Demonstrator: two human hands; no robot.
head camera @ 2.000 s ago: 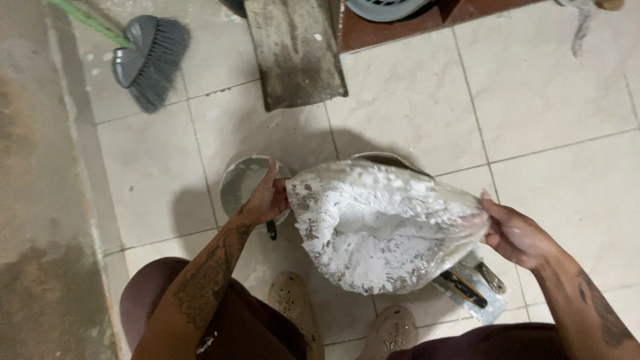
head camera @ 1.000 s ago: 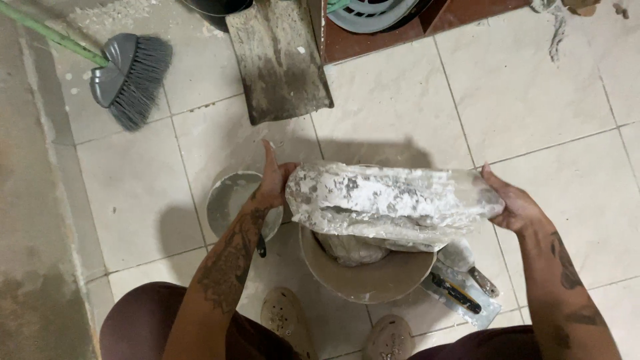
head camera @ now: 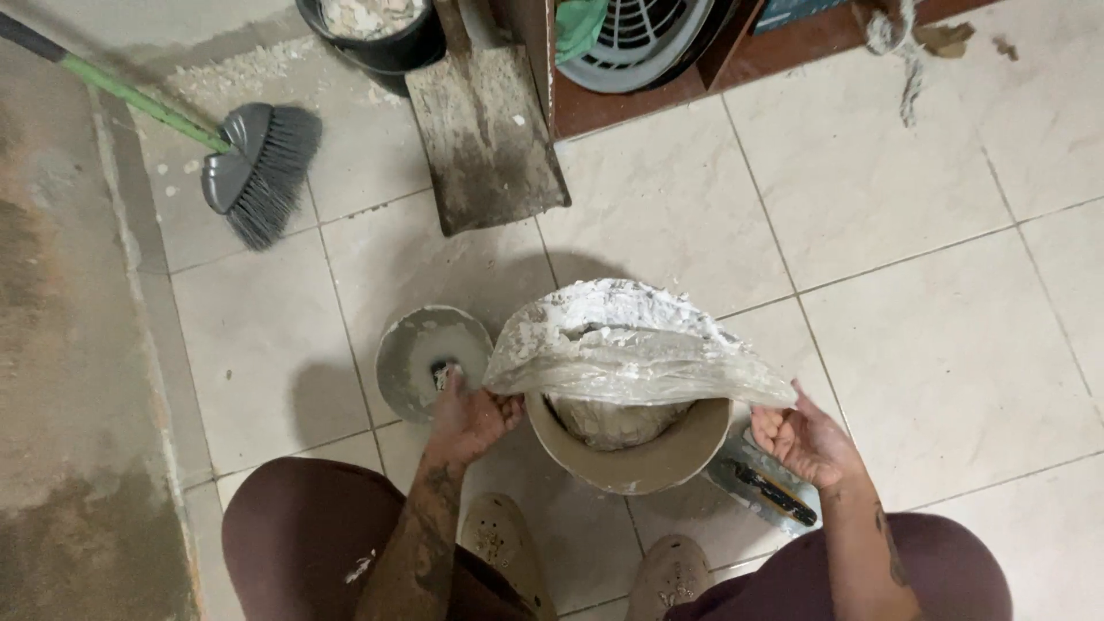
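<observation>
A clear plastic bag (head camera: 638, 366) coated with white paste lies folded over the far rim of a beige bucket (head camera: 621, 466). Its left end is pinched by my left hand (head camera: 470, 418), its right end by my right hand (head camera: 806, 435). Lower down, more of the bag hangs inside the bucket. Left of it stands a smaller round container (head camera: 401, 366) with greyish liquid and a dark handle (head camera: 442, 373), partly behind my left thumb. Below my right hand lies a steel trowel (head camera: 772, 496) with a black handle.
Beyond the bucket, a worn shovel (head camera: 492, 147) lies on the tiles beside a black bucket (head camera: 379, 39) of white debris. A broom (head camera: 259, 172) is at the left by the wall. A fan (head camera: 634, 43) sits in a reddish-brown shelf; string (head camera: 906, 60) lies at the upper right.
The bag's wide opening, facing up two seconds ago, has been folded closed and turned toward the far side. The beige bucket beneath, mostly covered then, now shows its near half.
</observation>
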